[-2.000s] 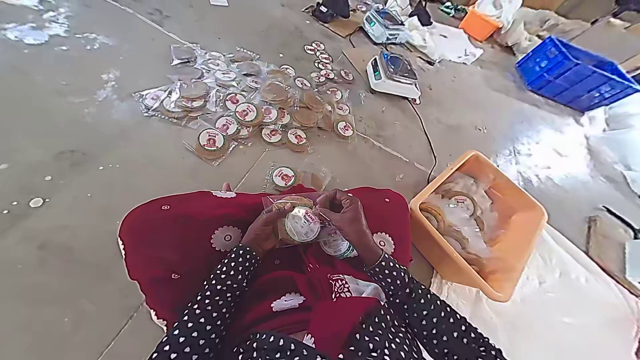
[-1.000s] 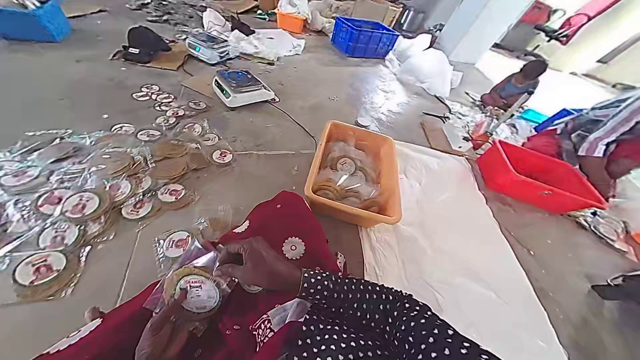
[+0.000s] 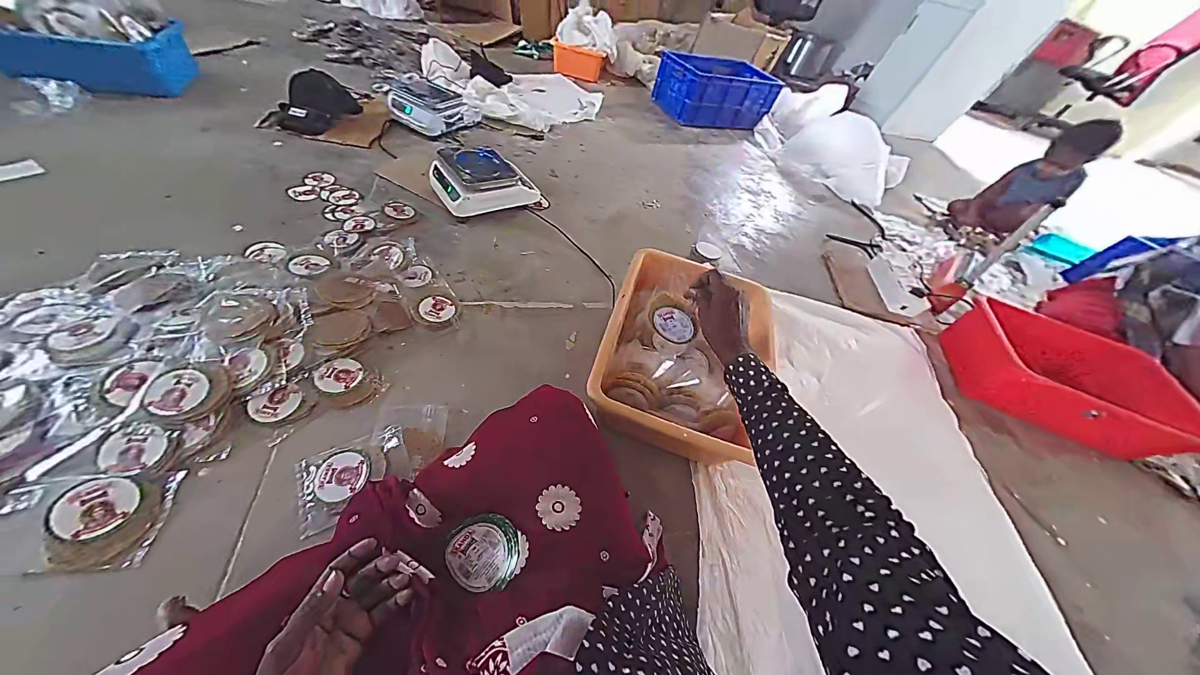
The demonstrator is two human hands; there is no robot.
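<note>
My right hand (image 3: 720,314) reaches over an orange plastic tub (image 3: 607,361) that holds several bagged stacks of round discs. Its fingers touch or hover at the clear plastic bag with a round label (image 3: 673,324); the grip is not clear. My left hand (image 3: 342,600) is over my lap, palm up, fingers apart and curled, with nothing seen in it. A stack of round labels (image 3: 480,553) with a green edge rests on the dark red cloth over my knee. Beside the knee, on the floor, lies a bagged disc stack with a label (image 3: 341,476).
Many bagged, labelled disc stacks (image 3: 178,392) cover the floor at left. Two digital scales (image 3: 483,183) stand beyond, one with a cable. A white sheet (image 3: 872,469) lies right of the tub, then a red tub (image 3: 1069,380). A person (image 3: 1022,187) sits farther back.
My right hand has moved from the bagged stack at my lap to the orange tub. My left hand has let go of the bagged stack it held.
</note>
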